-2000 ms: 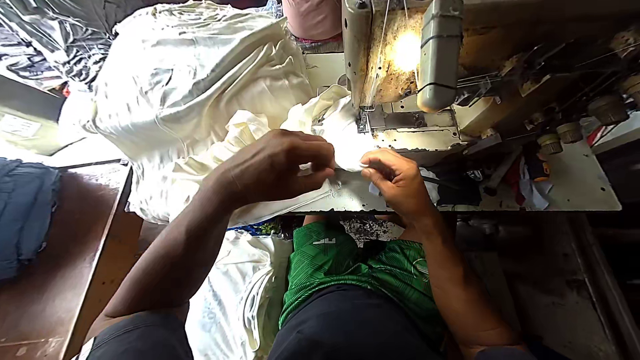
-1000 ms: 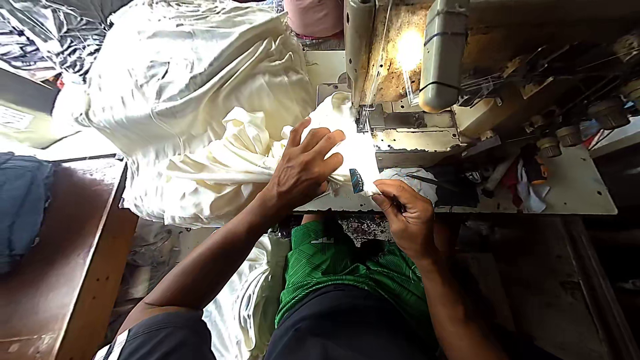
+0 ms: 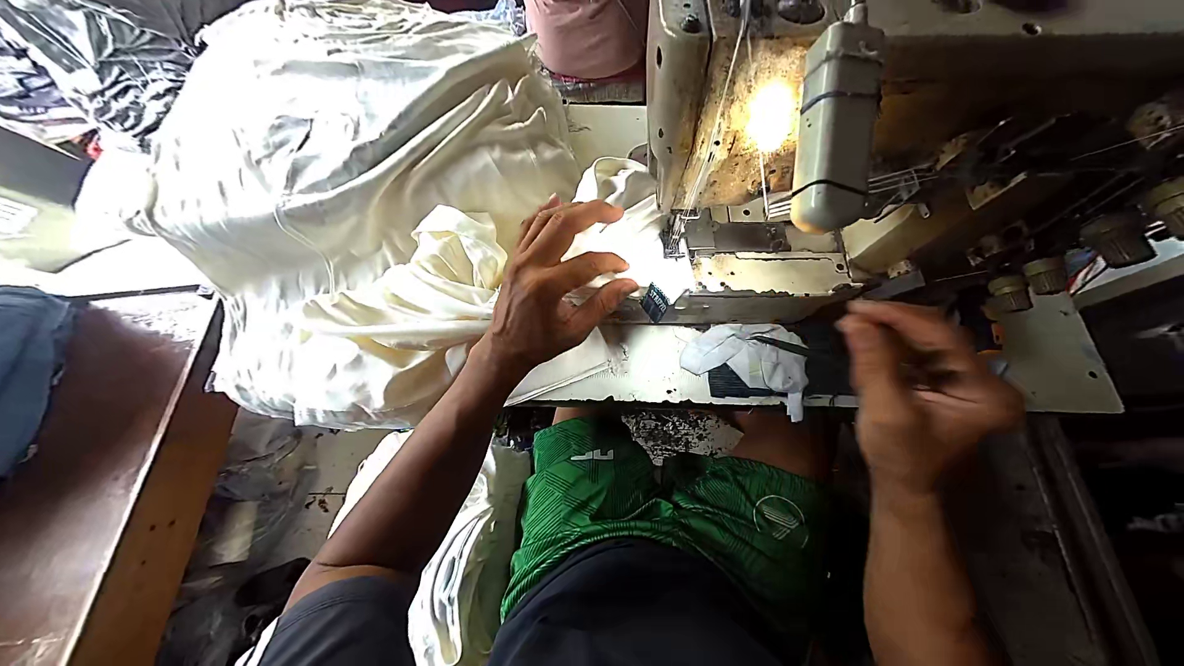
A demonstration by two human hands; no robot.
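My left hand [image 3: 560, 287] rests, fingers spread, on cream knit fabric [image 3: 435, 287] just left of the needles of an industrial sewing machine [image 3: 680, 111]. The brightly lit edge of the fabric lies under the needle area. A small dark woven label [image 3: 656, 302] with writing hangs at that edge, right of my left fingertips. My right hand [image 3: 925, 379] is blurred, raised at the right of the machine bed, thumb and fingers drawn together; whether something small is between them cannot be told.
A large pile of cream fabric [image 3: 361, 157] fills the left of the machine table. White scraps [image 3: 749, 356] lie at the front edge. A lit lamp [image 3: 772, 116] glows by the needles, with thread tension knobs [image 3: 1115, 239] at right. A wooden table [image 3: 102, 407] stands at left.
My right hand has let go of the fabric edge and moved right. The label, hidden two seconds ago, shows in both later frames. My left hand stays on the fabric, its fingers now spread.
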